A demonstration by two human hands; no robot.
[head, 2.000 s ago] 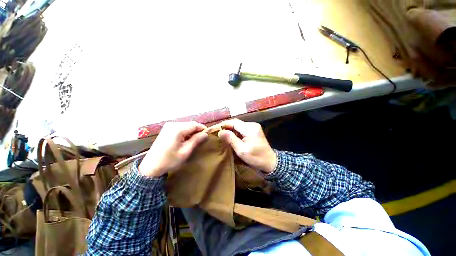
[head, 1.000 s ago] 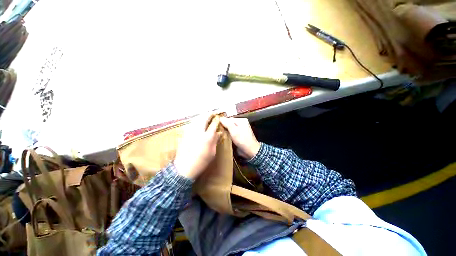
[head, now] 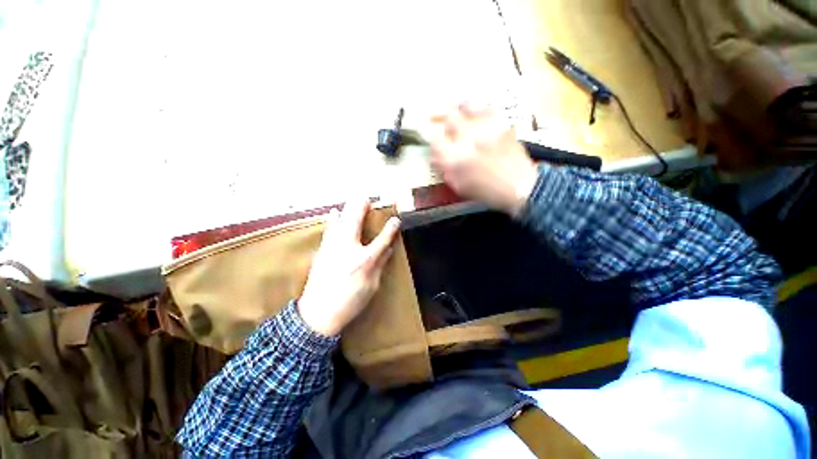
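The tan-brown tote bag [head: 260, 282] lies across my lap, its top edge and zipper line along the table edge. My left hand [head: 349, 264] holds the bag's corner against the table edge, thumb and fingers spread over it. My right hand [head: 479, 157] is blurred and covers the middle of the hammer [head: 389, 141]. The hammer's dark head shows left of the hand and its black grip to the right. Whether the fingers are closed on the shaft cannot be told. A strap [head: 488, 327] loops right of the bag.
A dark corded tool [head: 580, 75] lies at the right of the pale table [head: 224, 108]. A red strip [head: 193, 242] runs along the table edge, partly hidden. Brown bags are heaped at the left [head: 98, 385] and on the table at top right [head: 743, 72]. A yellow floor line [head: 573, 360] shows below.
My right hand has left the bag's corner and moved up and right over the hammer. My left hand's fingers have spread on the bag corner. The view has shifted right.
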